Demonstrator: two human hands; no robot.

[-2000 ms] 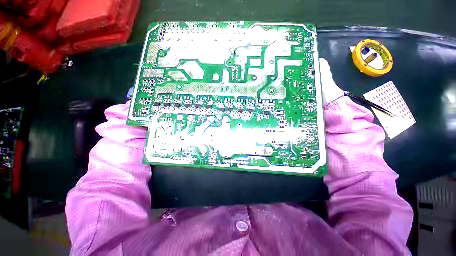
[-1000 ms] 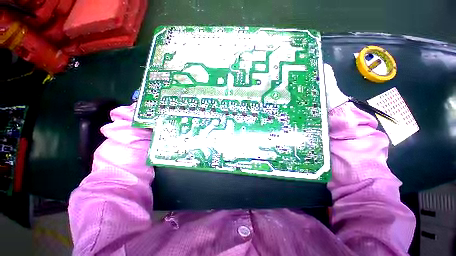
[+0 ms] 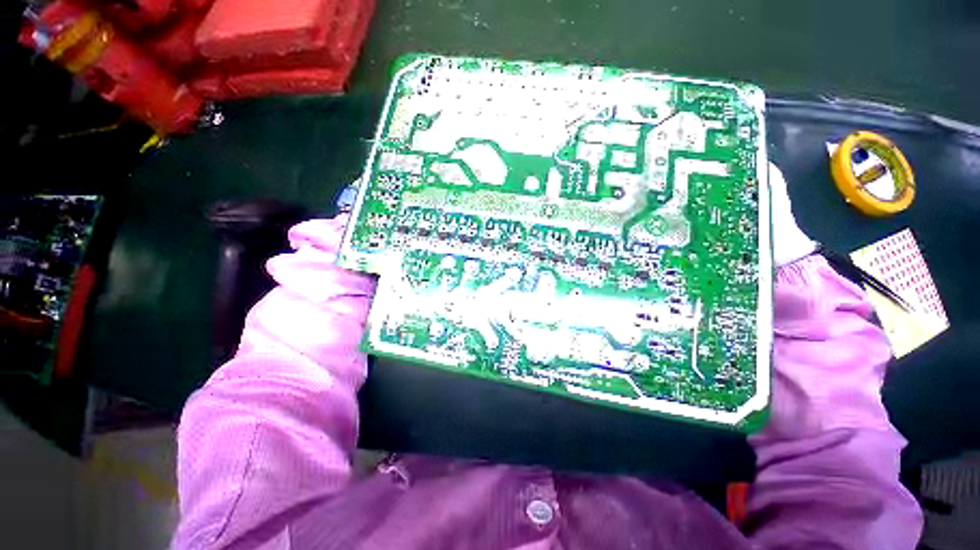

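Observation:
A large green circuit board (image 3: 548, 215) with silver-white traces, a pale border and a notched lower left corner is held solder side up in front of me, its right side tilted lower. My right hand (image 3: 790, 220), in a white glove, is at the board's right edge; its fingers are hidden behind the board. My left hand is hidden behind the board's left edge; only the pink sleeve (image 3: 306, 312) and a bit of blue band (image 3: 347, 197) show there.
Right of the board lie a yellow tape roll (image 3: 872, 173) with small items inside, a label sheet (image 3: 905, 288) with red marks and a dark pointed stick (image 3: 866, 280). Red slabs (image 3: 277, 45) stand at rear left. A black object (image 3: 258, 263) and another board (image 3: 41, 274) lie left.
The board and surroundings have shifted right in view. The board is tilted more, its lower right corner lower. Both hands stay at its sides.

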